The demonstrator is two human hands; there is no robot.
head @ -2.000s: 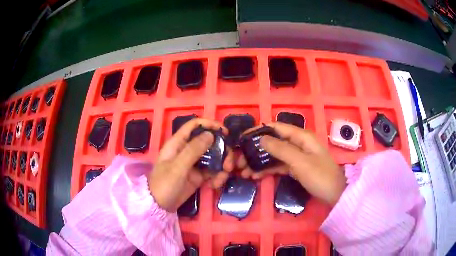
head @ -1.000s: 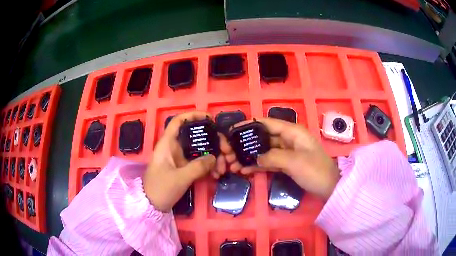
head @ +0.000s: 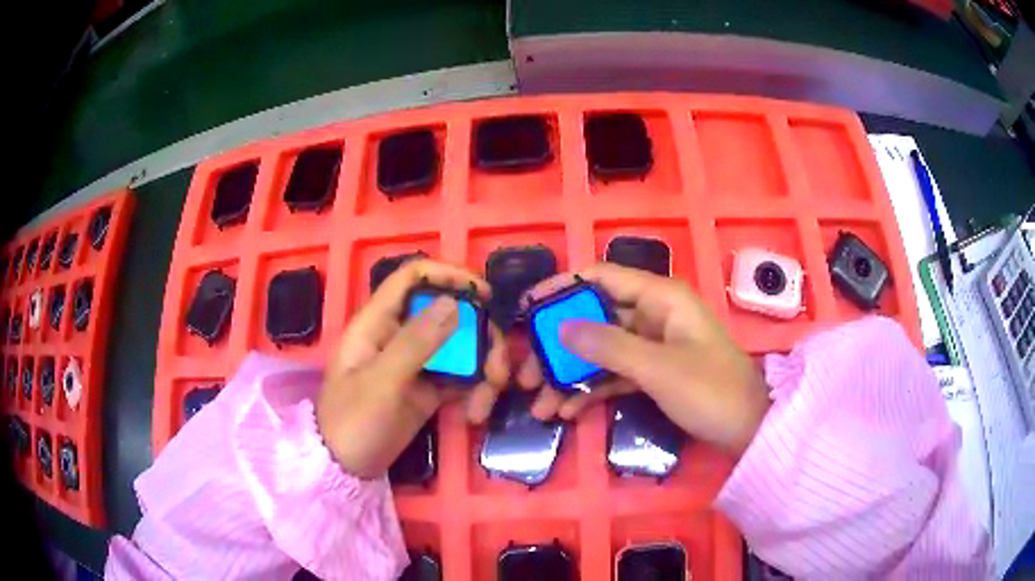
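My left hand (head: 392, 369) holds a strapless smartwatch (head: 459, 338) upright over the tray, its screen plain bright blue and my thumb on the glass. My right hand (head: 670, 358) holds a second smartwatch (head: 556, 321), also lit blue, with the thumb on its screen. The two watches are side by side and apart. Below them lies the red compartment tray (head: 459, 213) with black watch heads in many pockets. A pinkish-white watch (head: 766, 281) and a dark one (head: 858, 270) lie face down at the right. The hands hide parts of some pockets.
A second filled red tray (head: 110, 295) stands at the left edge. A raised metal-edged shelf (head: 726, 77) runs behind the main tray. At the right are white paper (head: 897, 170), a blue pen (head: 933, 204), a green-edged clipboard (head: 933, 297) and a calculator (head: 1014, 295).
Both screens have changed from white text lines on black to plain blue. Both thumbs have moved up onto the screens from the lower edges. Both watches remain held.
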